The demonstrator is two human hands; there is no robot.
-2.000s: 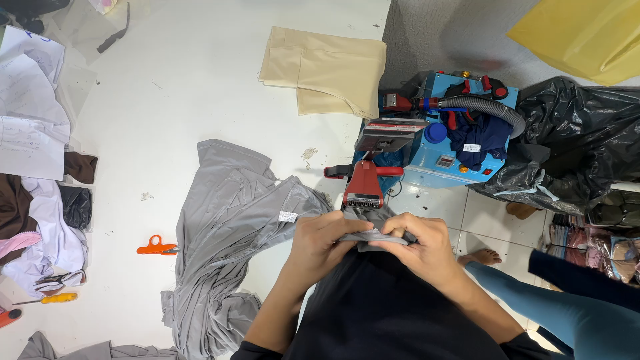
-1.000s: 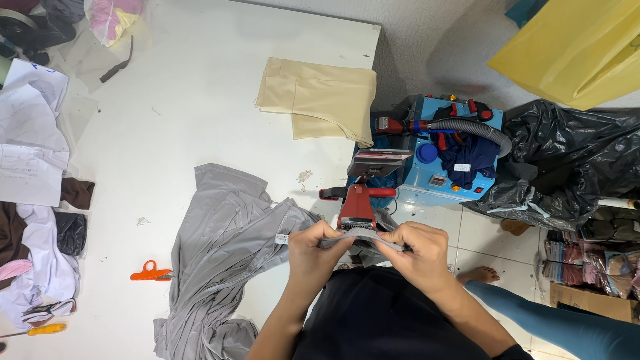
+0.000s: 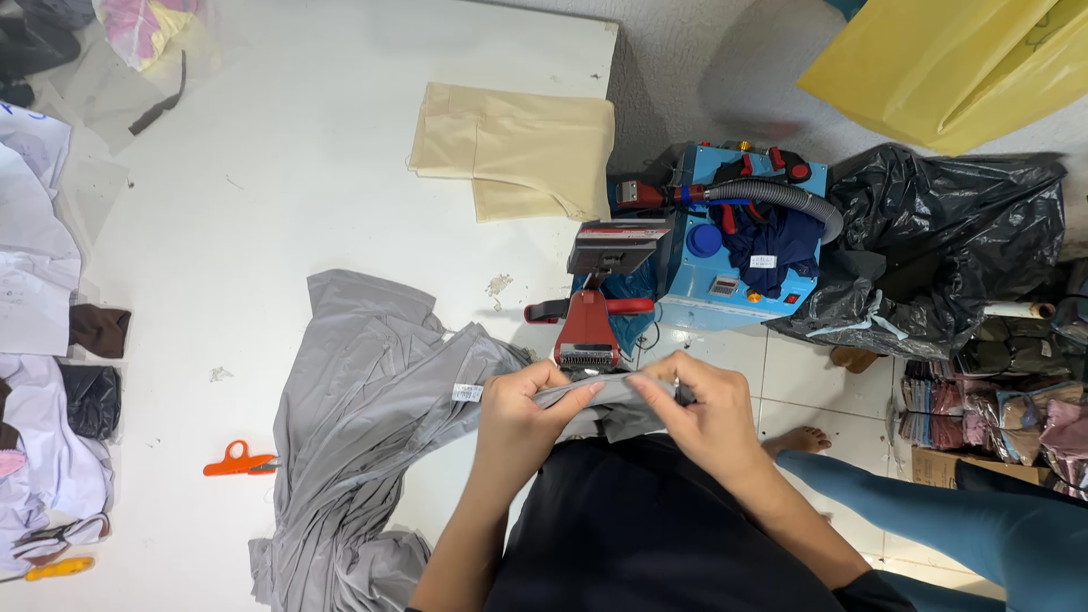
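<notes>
My left hand (image 3: 529, 415) pinches the edge of a grey fabric garment (image 3: 374, 374), thumb on top. My right hand (image 3: 701, 406) grips the same edge a little to the right, so a short stretch runs between both hands. Just beyond this edge is the toothed head of a red trimming tool (image 3: 588, 331), mounted at the table's edge; whether the cloth touches it I cannot tell. The rest of the garment lies crumpled on the white table, with a small white label (image 3: 467, 392) near my left hand.
Orange thread snips (image 3: 239, 460) lie left of the grey cloth. Folded cream fabric (image 3: 518, 149) rests near the table's far right corner. Beyond the edge stand a blue machine (image 3: 722, 255) with a grey hose and a black plastic bag (image 3: 943, 246). A person's teal-clad leg (image 3: 901, 501) is at right.
Both hands stay at the red tool, holding the cloth edge. My right hand's fingers have shifted on the cloth. The view has moved slightly.
</notes>
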